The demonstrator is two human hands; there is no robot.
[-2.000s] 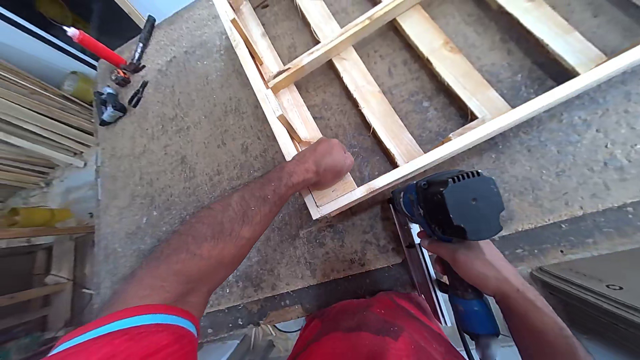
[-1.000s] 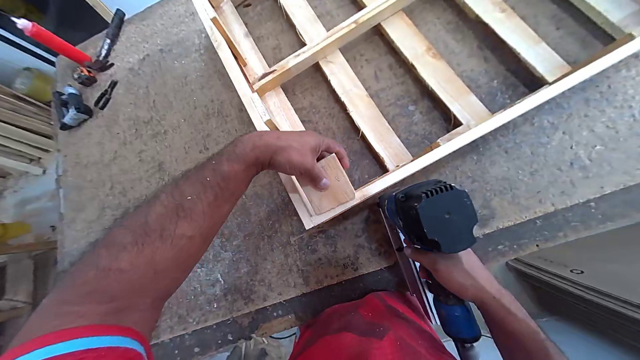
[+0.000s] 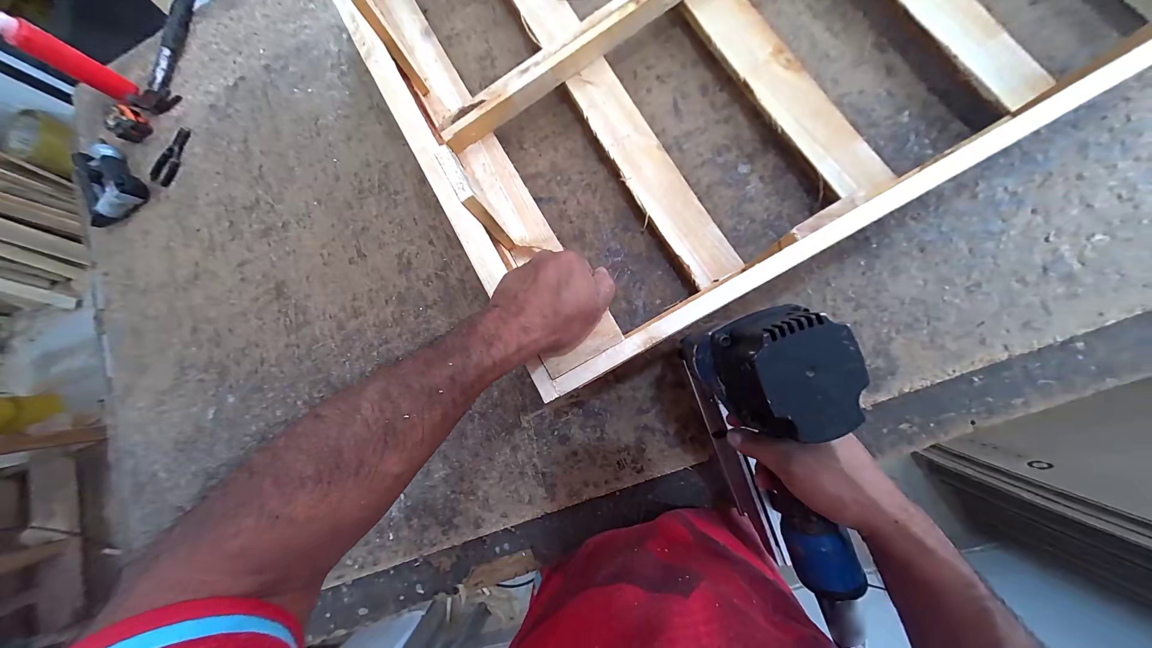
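A slatted wooden frame (image 3: 648, 171) lies on a worn workbench (image 3: 270, 225), one corner pointing toward me. My left hand (image 3: 556, 301) is a closed fist resting on the end slat just inside that corner; whether it grips anything beneath is hidden. Short wood pieces (image 3: 490, 220) sit along the frame's left side. To the right of the corner, my right hand (image 3: 810, 468) holds a black and blue pneumatic nailer (image 3: 792, 373) by its handle. The nailer's head stands close to the near rail, and its tip is not plain to see.
At the bench's far left lie a hammer (image 3: 171, 49), a red tube (image 3: 67, 58), pliers (image 3: 169, 157), an orange-black tool (image 3: 129, 121) and a grey power tool (image 3: 110, 184). Wood strips (image 3: 40, 238) are stacked left of the bench. Stacked boards (image 3: 1062, 459) stand at the lower right.
My left hand, which had its fingers around a small wood block at the corner one second ago, is now a fist over the slat there. The nailer remains in my right hand.
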